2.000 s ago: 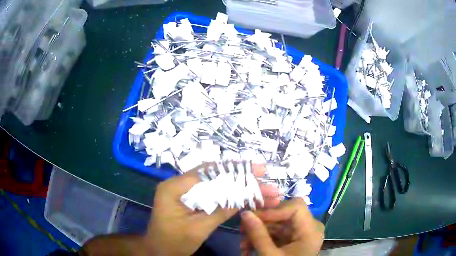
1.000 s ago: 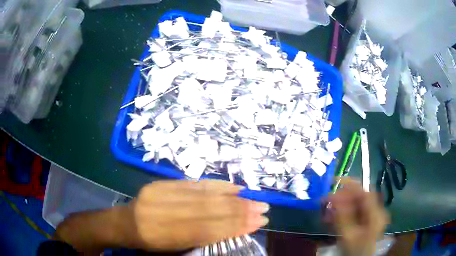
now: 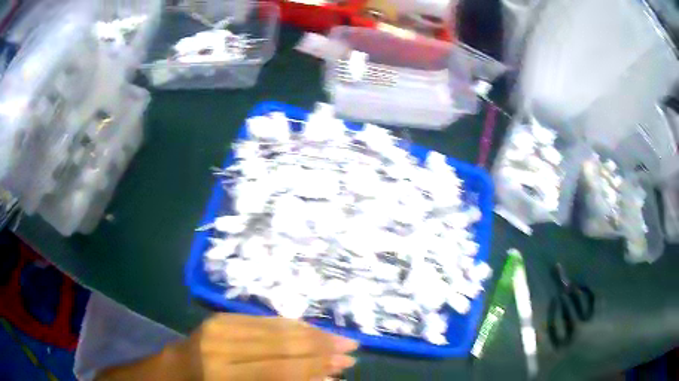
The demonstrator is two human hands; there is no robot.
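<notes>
The blue tray [image 3: 195, 279] stands in the middle of the bench, heaped with tagged metal pins [image 3: 327, 216] whose white flags overlap. My left hand [image 3: 268, 348] is at the bottom edge, just in front of the tray's near rim, back of the hand up and fingers pointing right. Its fingertips are close together. The underside of the hand is hidden and cut off by the frame, so what it holds does not show. My right hand is out of the picture. The frame is blurred.
Right of the tray lie a green stick [image 3: 497, 303], a steel ruler [image 3: 525, 316] and black-handled scissors [image 3: 569, 309]. Clear boxes with tagged pins stand right [image 3: 530, 175] and upper left [image 3: 212, 56]. A long clear box [image 3: 394, 93] is behind the tray. Cloudy cases [image 3: 82, 156] stand left.
The view has tilted up, so the tray and tools sit lower and more boxes show at the back. My right hand and the bunch of pins have left the picture.
</notes>
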